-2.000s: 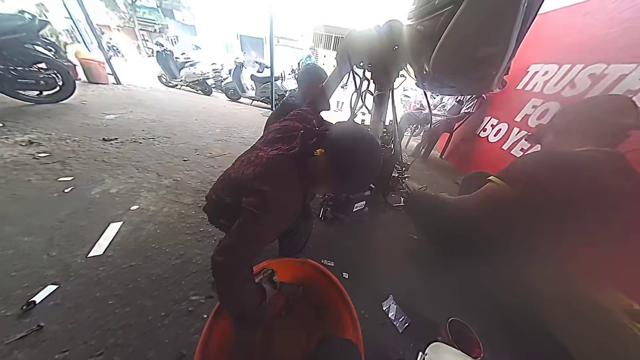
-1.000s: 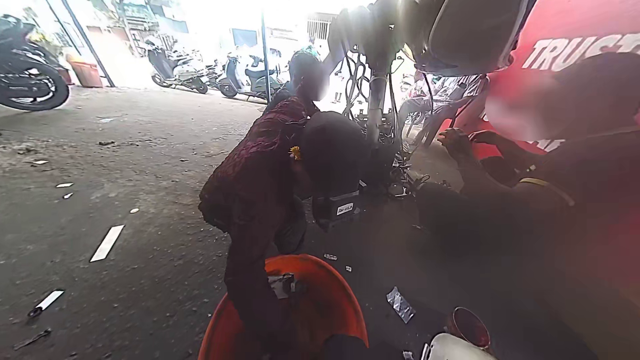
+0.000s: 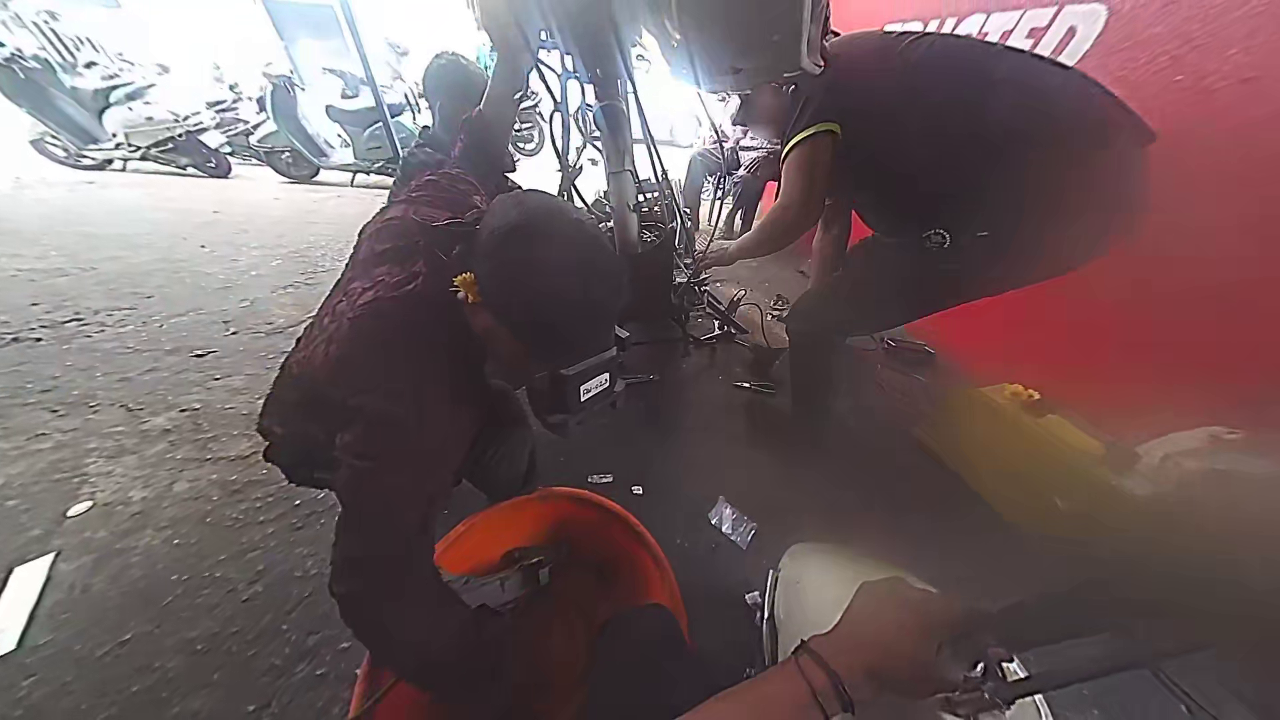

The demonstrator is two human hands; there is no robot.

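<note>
My left hand, blurred, comes in from the bottom right with dark cords around the wrist. It lies over a whitish rounded panel, beside a dark bar and small shiny metal parts. Its fingers are too unclear to show a grip. My right hand cannot be made out. To the left is an orange tub; a crouching co-worker in a dark patterned top reaches an arm into it. A greyish object lies inside, partly hidden.
Another co-worker bends by the red wall, one hand at cables and parts around an upright metal tube. Pliers and a clear wrapper lie on the floor. A blurred yellow object is at right. Scooters stand behind.
My left hand has come into view over the whitish panel. The co-worker by the wall has risen from a low position to a bent stance. The view has shifted to the right.
</note>
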